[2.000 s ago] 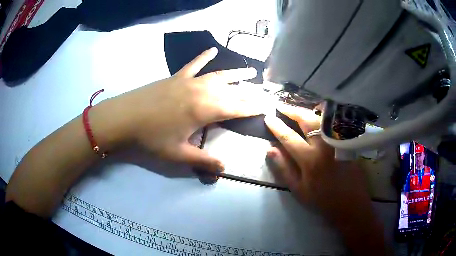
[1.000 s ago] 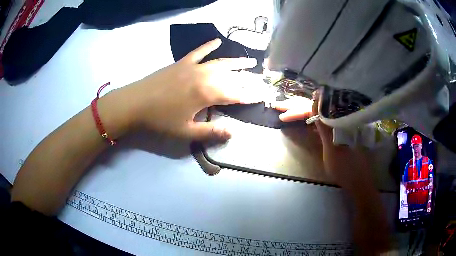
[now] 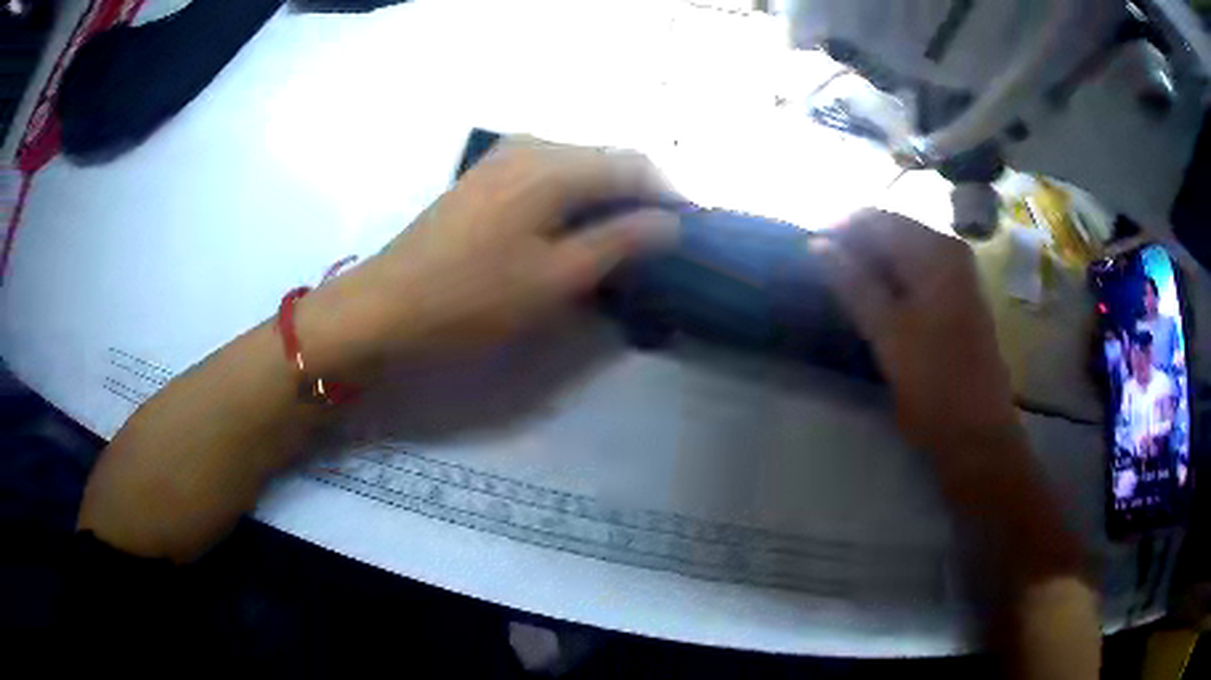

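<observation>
The black fabric panel (image 3: 744,282) is stretched between my two hands, in front of the needle area and over the table's front part. It is blurred by motion. My left hand (image 3: 565,219) grips its left part, with a dark corner showing beyond the knuckles. My right hand (image 3: 916,292) holds its right end between thumb and fingers. No white label can be made out on the panel. The sewing machine head (image 3: 983,67) is at the upper right, its needle area lost in glare.
A smartphone (image 3: 1145,392) with a lit screen lies at the right. Yellow and clear packets (image 3: 1056,219) lie beside it. Other black fabric pieces (image 3: 140,86) lie at the upper left. A printed ruler scale (image 3: 558,502) runs along the front edge of the white table (image 3: 173,259).
The black panel has come out from under the needle area towards me, now held in both hands. Both hands have moved nearer to me. The view has shifted, and the machine head sits higher.
</observation>
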